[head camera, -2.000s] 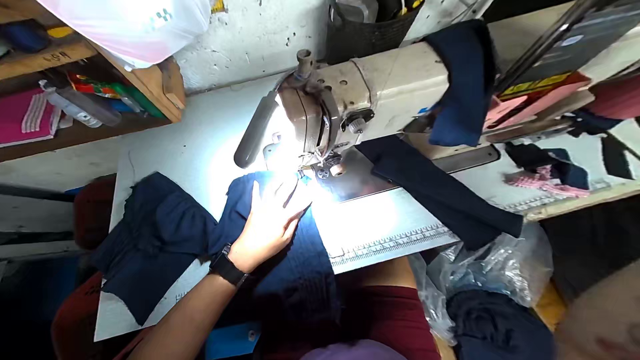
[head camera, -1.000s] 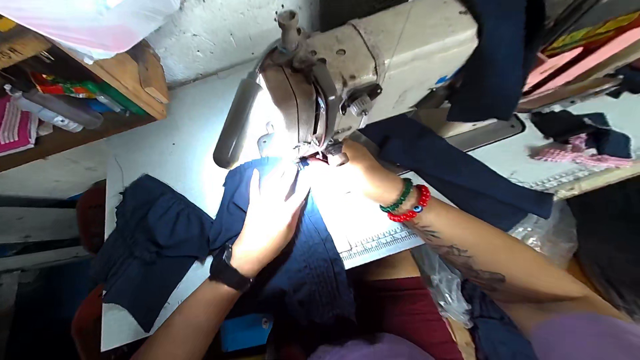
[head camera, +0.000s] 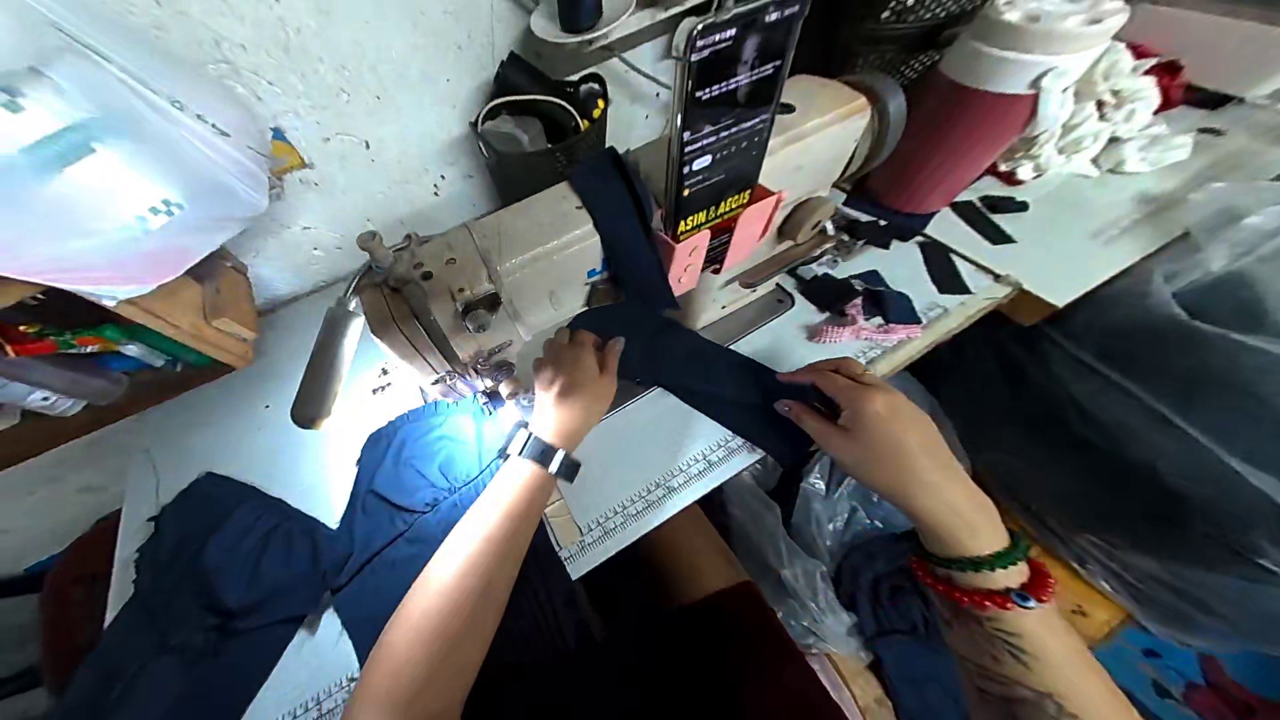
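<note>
A dark navy fabric strip (head camera: 700, 375) lies on the bed of a sewing machine (head camera: 520, 265), to the right of its needle area. My left hand (head camera: 575, 385) pinches the strip's left end, and my right hand (head camera: 870, 430) grips its right end between thumb and fingers. A gathered navy garment piece (head camera: 420, 480) lies under the machine's lit needle area and runs on to darker navy cloth (head camera: 230, 570) at the left. Another navy strip (head camera: 625, 230) hangs over the machine arm.
A phone (head camera: 730, 120) stands in a pink holder behind the strip. Fabric scraps (head camera: 865, 305), a maroon jug (head camera: 945, 130) and white cloth (head camera: 1090, 120) are at the back right. Clear plastic bags (head camera: 800, 560) hang by the table's front edge; a wooden shelf (head camera: 190, 310) is at the left.
Both hands have left the needle area and moved right, onto the navy strip, which lay on the machine bed earlier. The view has swung to the right.
</note>
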